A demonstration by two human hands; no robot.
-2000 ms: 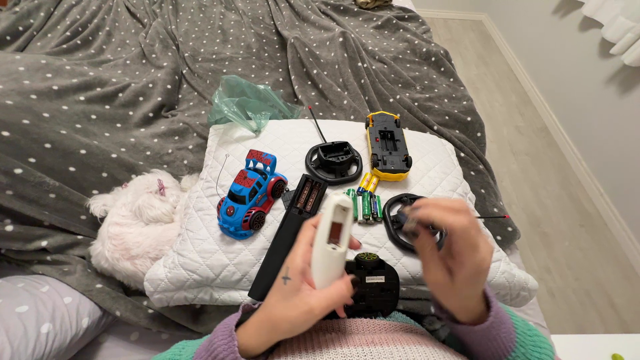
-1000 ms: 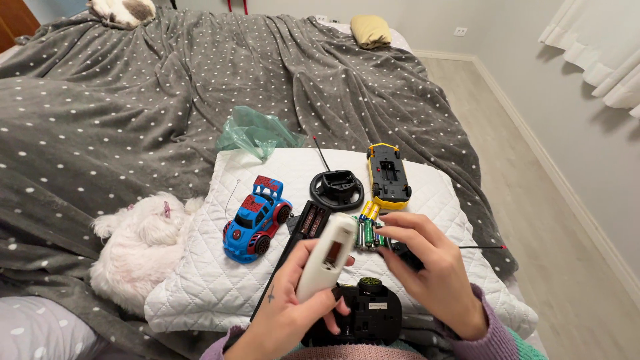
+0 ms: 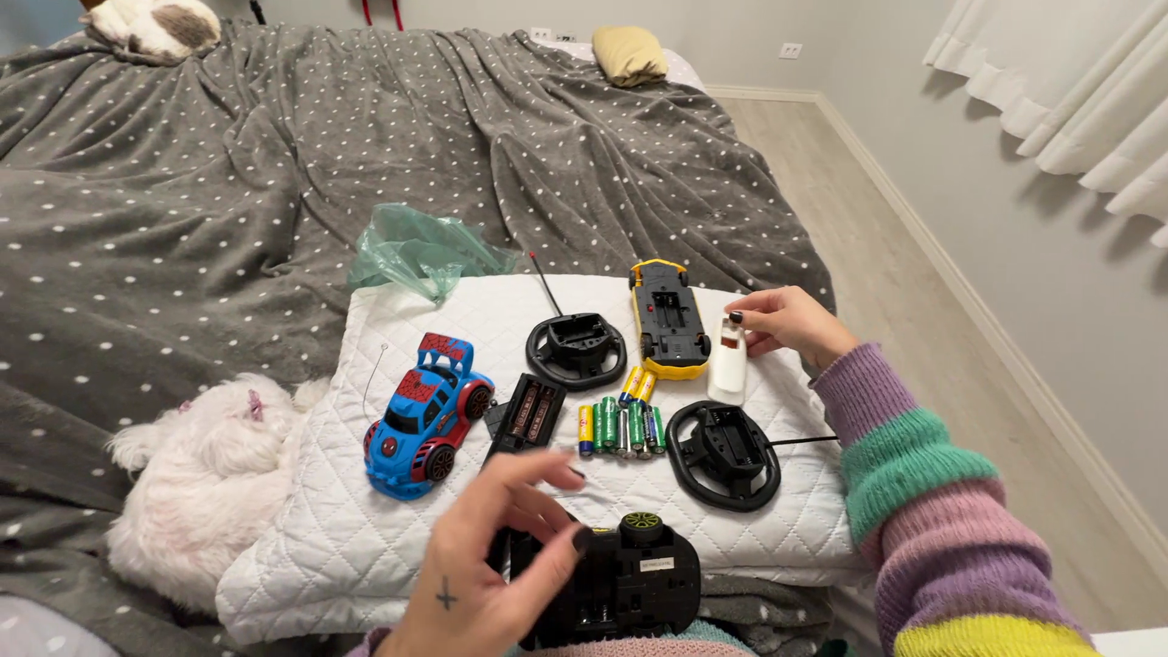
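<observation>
My right hand [image 3: 789, 321] grips the top end of a white plastic device with a small window [image 3: 727, 372], which is on the quilted pillow right of the upturned yellow toy car [image 3: 671, 319]. My left hand [image 3: 502, 547] is empty, fingers apart, over an upturned black toy car [image 3: 639, 579] near my lap. Several AA-size batteries [image 3: 630, 427] lie grouped mid-pillow. Two black steering-wheel controllers, one behind [image 3: 584, 372] and one at the right [image 3: 741, 493], have open battery bays. A black battery-compartment piece [image 3: 532, 412], partly hidden by my left hand, lies beside the blue and red toy car [image 3: 411, 420].
The white quilted pillow [image 3: 310, 538] rests on a grey dotted blanket [image 3: 411, 119]. A fluffy white dog [image 3: 214, 493] curls against its left side. A green plastic bag [image 3: 420, 251] lies at the back edge. Farther off are a cat [image 3: 155, 27] and a beige cushion [image 3: 630, 55].
The white device has moved from my left hand to the right side of the pillow, where my right hand now grips it. My left hand has let it go. The right hand has left the batteries.
</observation>
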